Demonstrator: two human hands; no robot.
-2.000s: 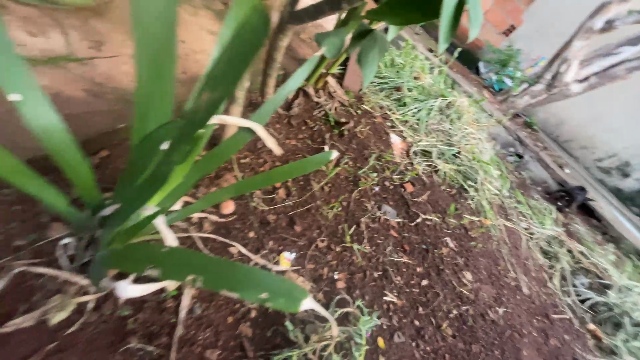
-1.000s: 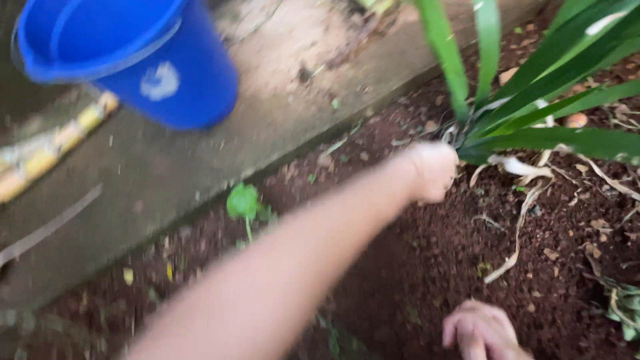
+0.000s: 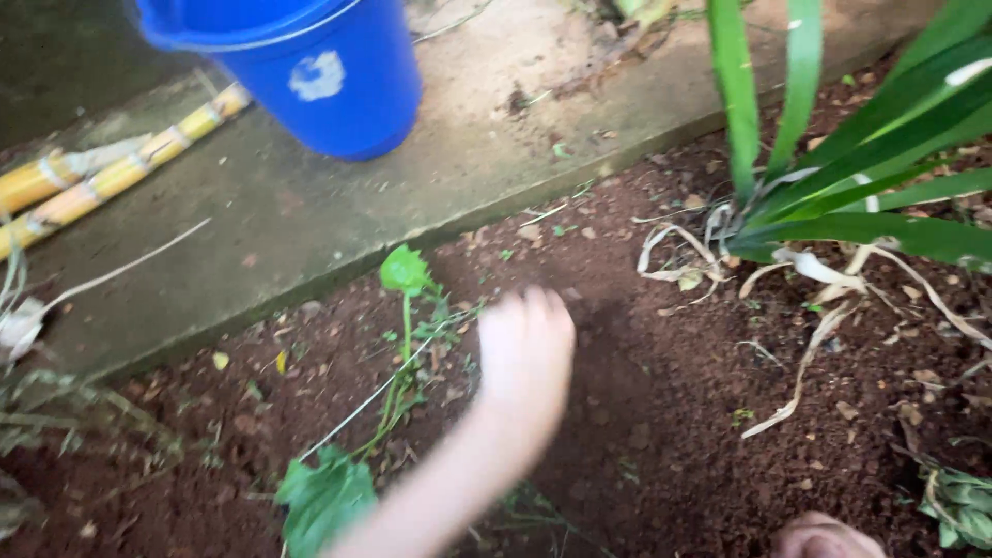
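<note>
My left hand [image 3: 527, 341], blurred by motion, reaches up from the bottom edge over reddish-brown soil [image 3: 690, 387]. Its fingers are bent down at the ground, so whether they hold anything is hidden. Just left of it are small weeds with thin stems and a green-leaved seedling or vine [image 3: 404, 271]; a larger lobed leaf [image 3: 325, 496] lies beside the forearm. My right hand [image 3: 825, 536] shows only in part at the bottom edge, low over the soil, its fingers mostly cut off. A strap-leaved plant [image 3: 821, 209] with dry, curled leaves at its base grows at the upper right.
A blue plastic bucket [image 3: 356, 93] with a wire handle stands on a concrete ledge [image 3: 480, 155] whose edge borders the soil. Yellow jointed canes [image 3: 116, 182] lie at the left. Wilted green leaves [image 3: 965, 504] are at the lower right.
The view has swung strongly since the oldest frame, which shows no hands. Since one second ago, my left hand has moved from the strap-leaved plant's base toward the small weeds.
</note>
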